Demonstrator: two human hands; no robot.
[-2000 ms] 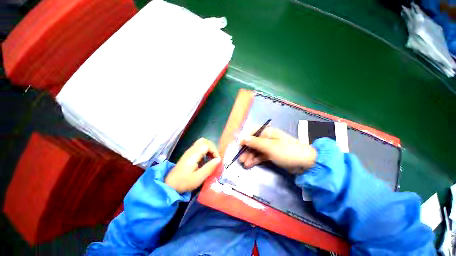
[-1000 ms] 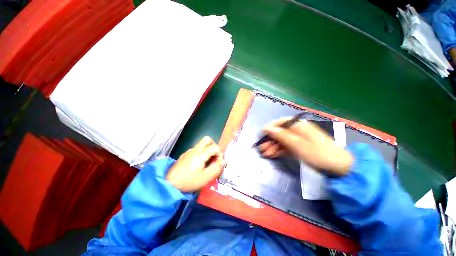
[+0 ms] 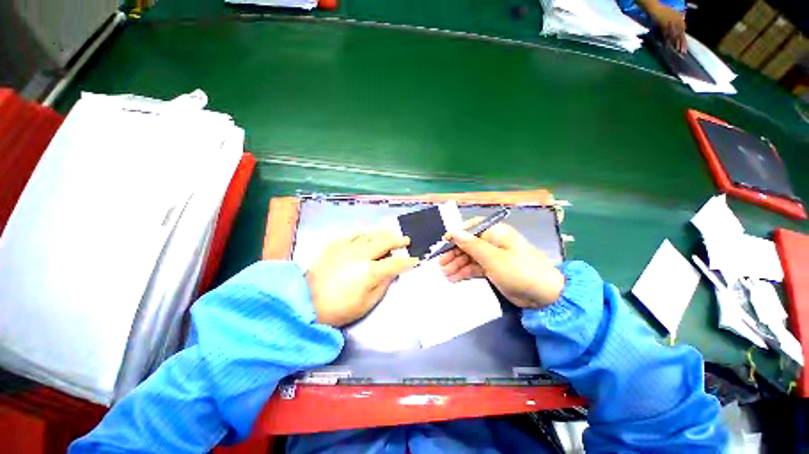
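A dark grey laptop cover [image 3: 479, 359] lies on a red-orange foam work pad [image 3: 355, 415] in front of me. An adhesive pad sheet, white with a black block [image 3: 422, 231], is over the middle of the cover. My left hand [image 3: 352, 277] holds the sheet's left side between thumb and fingers. My right hand [image 3: 513, 266] is closed around thin dark tweezers [image 3: 486, 223]. Their tips point down-left at the lower edge of the black block, close to my left fingertips. Any small piece at the tips is too small to tell.
A thick stack of white bagged covers [image 3: 115, 222] stands on a red pad at left. Used white liners [image 3: 741, 284] lie at right. Another cover on a red pad [image 3: 754, 161] is at far right. Another person's hand [image 3: 667, 25] is across the green bench [image 3: 381, 97].
The view has turned right and up. My left hand has moved onto the sheet and taken hold of it. My right hand has brought the tweezers to the black block. The sheet now lies turned.
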